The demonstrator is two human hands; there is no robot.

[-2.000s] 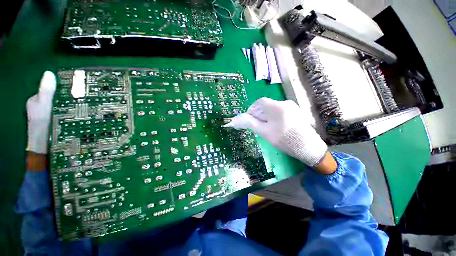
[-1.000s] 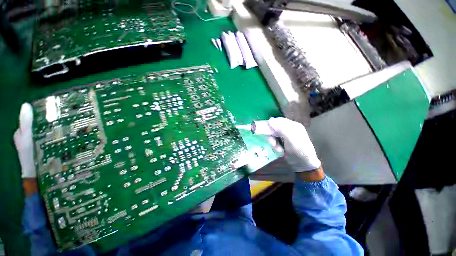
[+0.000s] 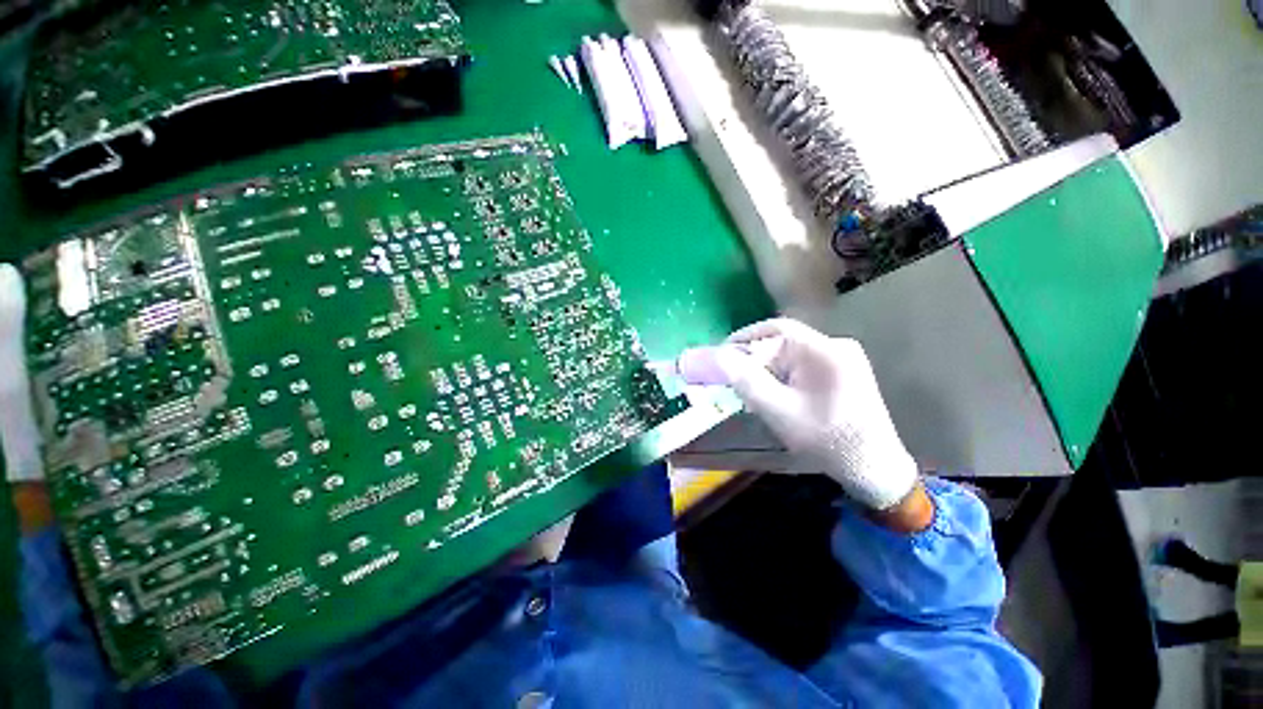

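Observation:
A large green printed circuit board (image 3: 298, 402) with many silvery solder joints and a white patch near its far left corner lies tilted in front of me. My white-gloved left hand (image 3: 17, 381) is at its left edge, holding it, and is partly cut off by the picture's edge. My white-gloved right hand (image 3: 817, 416) is just off the board's right edge, fingers pinched around a slim white-lilac pen (image 3: 706, 369). The pen's narrow end points left towards the board's edge; it is blurred and mostly hidden by the fingers.
A second green board (image 3: 236, 63) with a black edge lies beyond the first. Slim white-lilac pieces (image 3: 616, 94) lie side by side on the green mat (image 3: 665, 236). A pale machine (image 3: 720, 153) with dark-silver bristly rows stands at the right, with a green panel (image 3: 1073, 291).
My right hand with the pen has moved from over the board to just off its right edge. The view has shifted, so the boards and left hand appear farther left.

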